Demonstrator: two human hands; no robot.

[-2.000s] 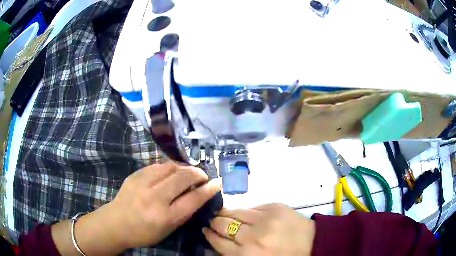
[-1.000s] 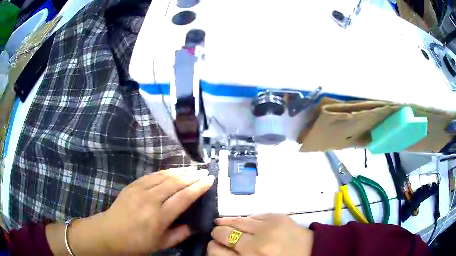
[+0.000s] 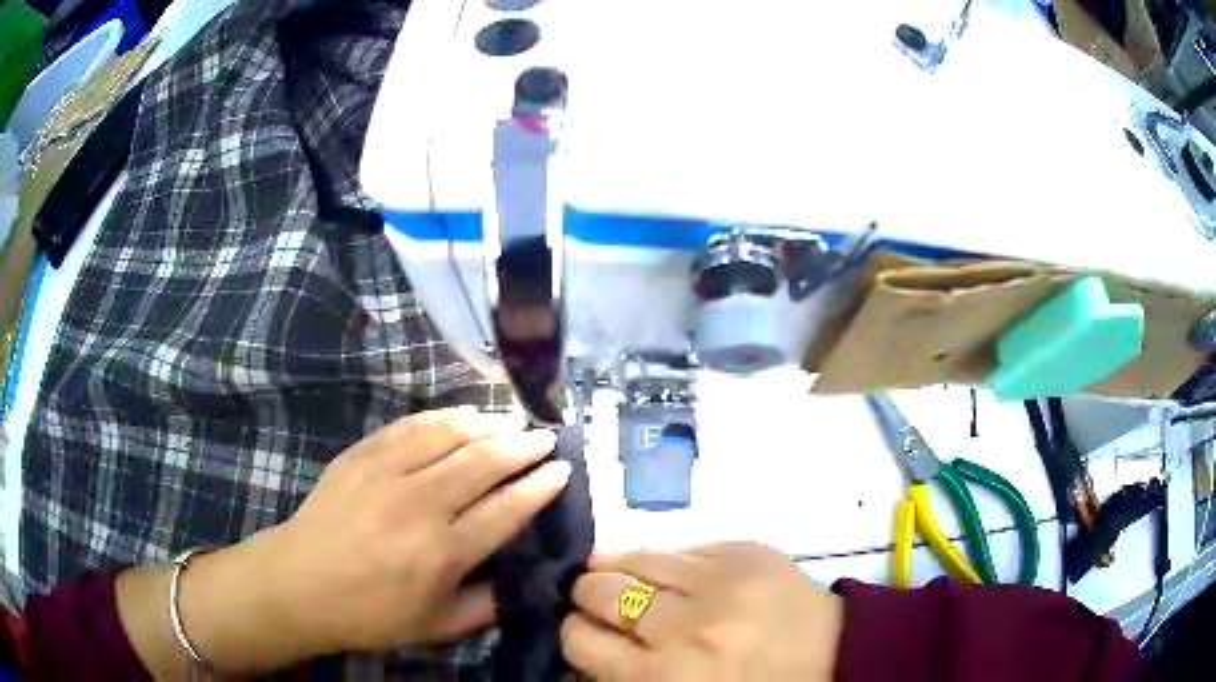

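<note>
The plaid fabric (image 3: 200,346) lies left of the needle area and under my left hand. A black binding strip (image 3: 544,546) runs from the presser foot area (image 3: 574,400) down between my hands. My left hand (image 3: 414,520) lies flat on the fabric, fingertips pressing on the strip's edge just below the foot. My right hand (image 3: 707,620), with a gold ring, pinches the strip's right edge lower down. The needle tip is hidden behind the metal guard (image 3: 527,253).
The white machine head (image 3: 800,120) fills the top. A grey-blue round attachment (image 3: 659,460) stands right of the foot. Cardboard (image 3: 920,320) with a mint-green block (image 3: 1071,341) is on the arm. Scissors (image 3: 920,460) and dark slim tools (image 3: 1067,466) lie at the right.
The machine shows further right in the view. My left hand's fingers have flattened and moved off the foot area, showing more of the black strip. My right hand still holds the strip's edge.
</note>
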